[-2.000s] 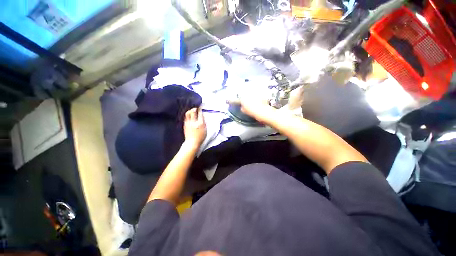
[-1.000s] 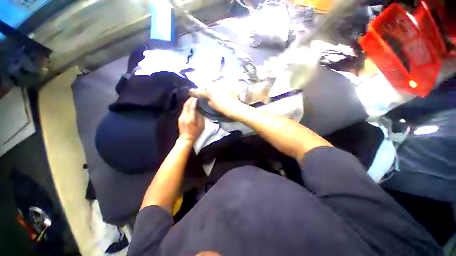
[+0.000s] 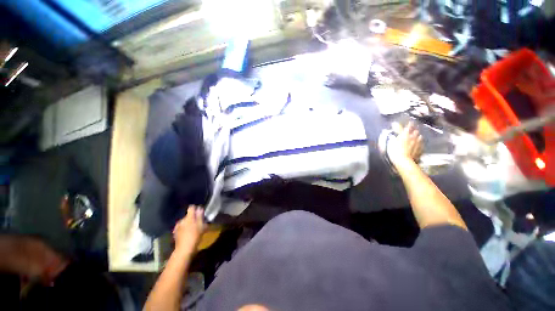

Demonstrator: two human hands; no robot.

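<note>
A garment (image 3: 298, 146), white with dark stripes and a dark outer side, lies on the grey padded table (image 3: 389, 188) over a rounded dark blue pad (image 3: 165, 157). My left hand (image 3: 190, 226) pinches the garment's edge at the near left. My right hand (image 3: 406, 143) is to the right of the garment, at the iron (image 3: 389, 146), which is mostly hidden under the hand and washed out by glare. The iron is off the cloth.
A red basket (image 3: 517, 109) is at the right. A blue bar (image 3: 235, 54) is at the table's back. The pale wooden edge (image 3: 126, 176) runs along the left. Shiny metal (image 3: 79, 211) lies on the dark surface at left. Clutter and glare fill the back right.
My right hand has moved right, away from the dark cloth. My left hand has moved down and left. The garment now lies spread with its striped white side up.
</note>
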